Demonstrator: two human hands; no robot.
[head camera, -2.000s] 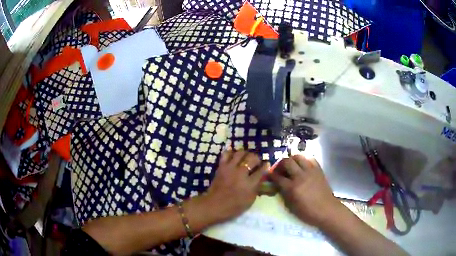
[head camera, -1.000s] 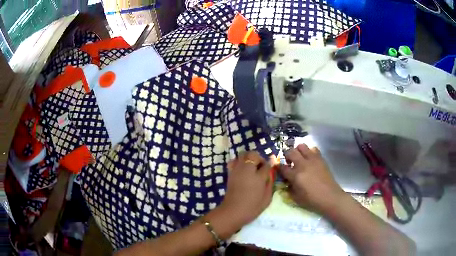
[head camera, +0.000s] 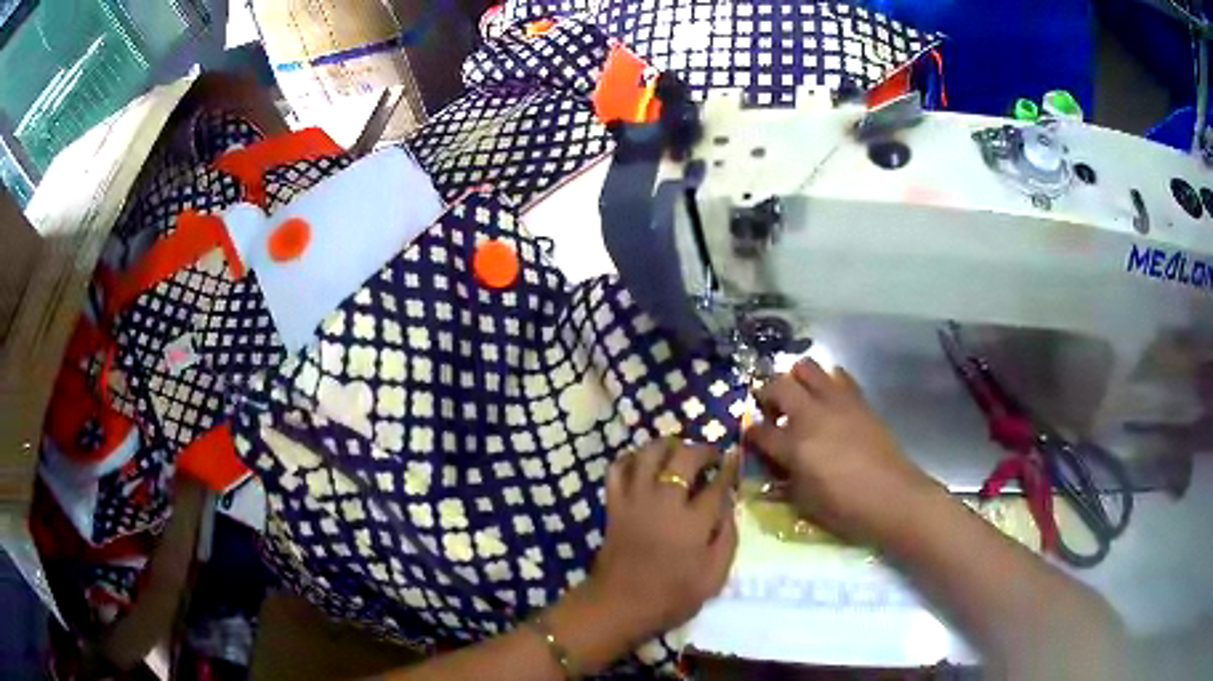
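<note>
A navy-black fabric panel (head camera: 452, 386) with a cream clover print and an orange round patch (head camera: 496, 264) lies left of the sewing machine (head camera: 918, 213). Its right edge runs up to the presser foot (head camera: 753, 362) by the bright lamp spot. My left hand (head camera: 669, 532), with a ring, rests on the panel's edge with fingers bent, pressing it. My right hand (head camera: 825, 432) is just right of that edge, fingertips close to the presser foot, pinching the edge. A thin strip of orange shows between the hands. The needle tip is too small to tell.
Red-handled scissors (head camera: 1018, 459) lie under the machine arm. A white piece (head camera: 349, 233) with an orange dot and orange-edged panels (head camera: 186, 353) are piled left. More print fabric (head camera: 745, 47) lies behind the machine. A cardboard box (head camera: 333, 53) stands at the back left.
The panel has shifted and bunched into folds, its orange patch sitting lower and further left in view. My left hand has moved slightly down along the edge. The view has shifted too.
</note>
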